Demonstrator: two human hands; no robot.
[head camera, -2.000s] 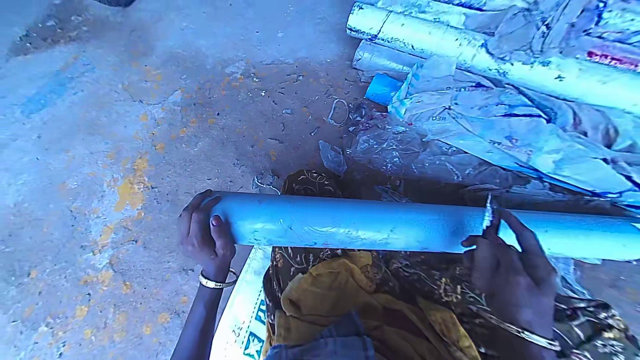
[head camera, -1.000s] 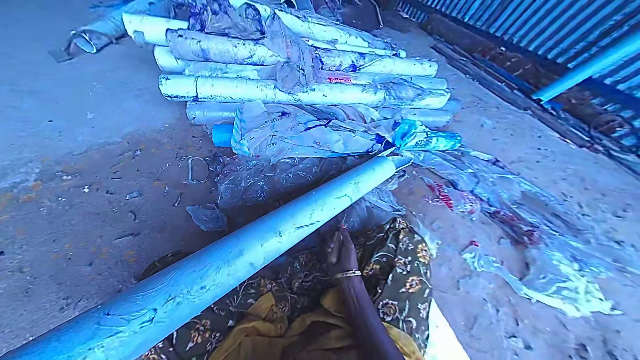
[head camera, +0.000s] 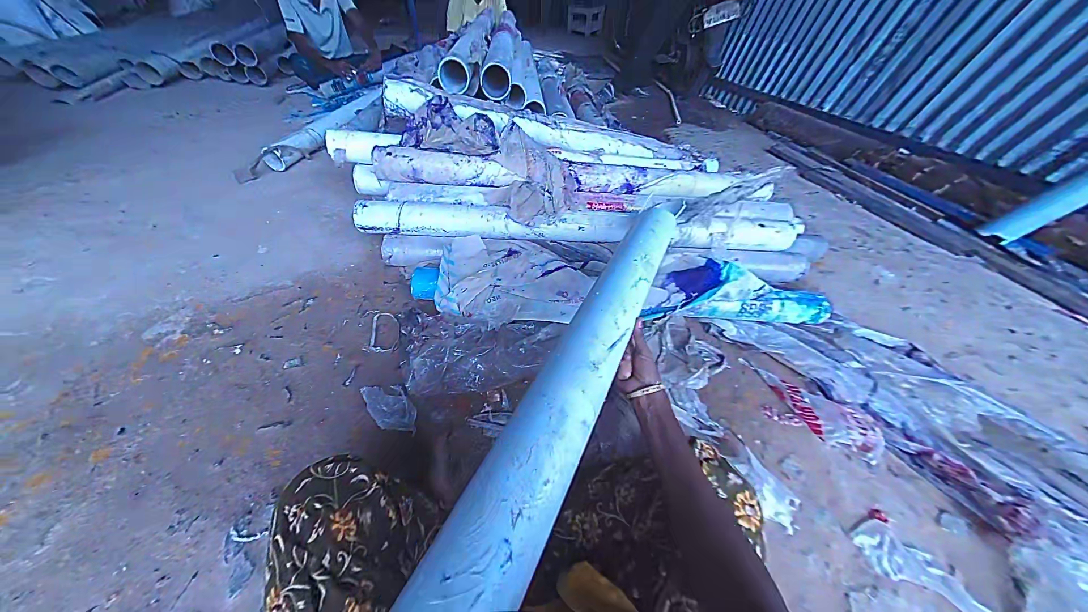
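Observation:
A long pale blue-white tube slants across my lap, its far end raised over a stack of similar tubes. My right hand, with a bangle at the wrist, grips it from the right side near the far part; the fingers are partly hidden behind it. The near end runs out of the bottom of the view. My left hand is not in view. Beyond lie wrapped tubes in a pile, with crumpled plastic film over the nearest ones.
Loose plastic sheeting spreads over the floor at the right. A corrugated metal wall and long bars border the right side. More open-ended pipes stand stacked behind. A person sits at the back left, near other pipes.
The tube has swung from lying crosswise to pointing forward. My left hand, on its left end two seconds ago, has left the view. The view has tilted up.

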